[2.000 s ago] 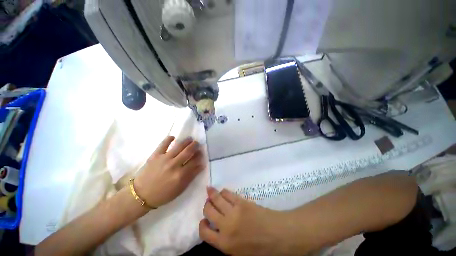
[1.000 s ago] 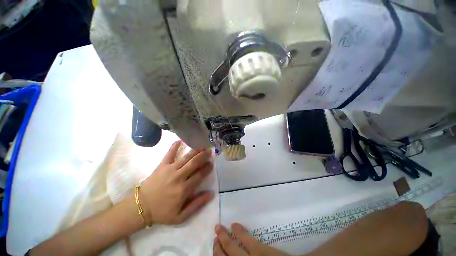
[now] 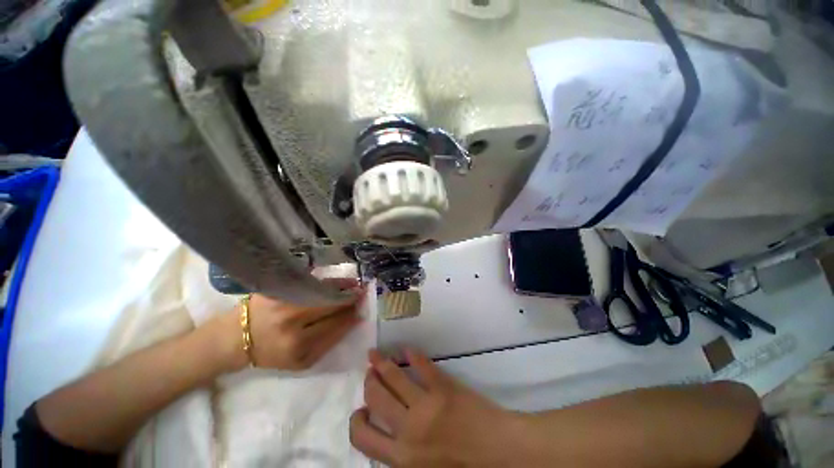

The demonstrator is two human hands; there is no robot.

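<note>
A white to cream garment panel [image 3: 265, 411] lies on the table left of the needle and towards my lap. My left hand [image 3: 302, 329] lies flat on the panel, its fingertips beside the presser foot [image 3: 370, 274] and partly hidden by the machine head [image 3: 229, 155]. My right hand [image 3: 411, 411] is at the panel's right edge, nearer to me, thumb and fingers pinching that edge. The round yellowish-beige part [image 3: 401, 304] sits right of the presser foot. The needle itself is hidden.
Right of the needle on the machine bed [image 3: 457, 320] lie a dark phone [image 3: 550, 262], black-handled shears [image 3: 645, 302] and small dark tools. A ruler [image 3: 768, 361] is partly covered by my right forearm. A blue basket [image 3: 32, 228] is at the left edge.
The view has moved closer to the machine head, which now fills more of the picture. My left hand has moved up to the presser foot. My right hand has come nearer to it along the edge.
</note>
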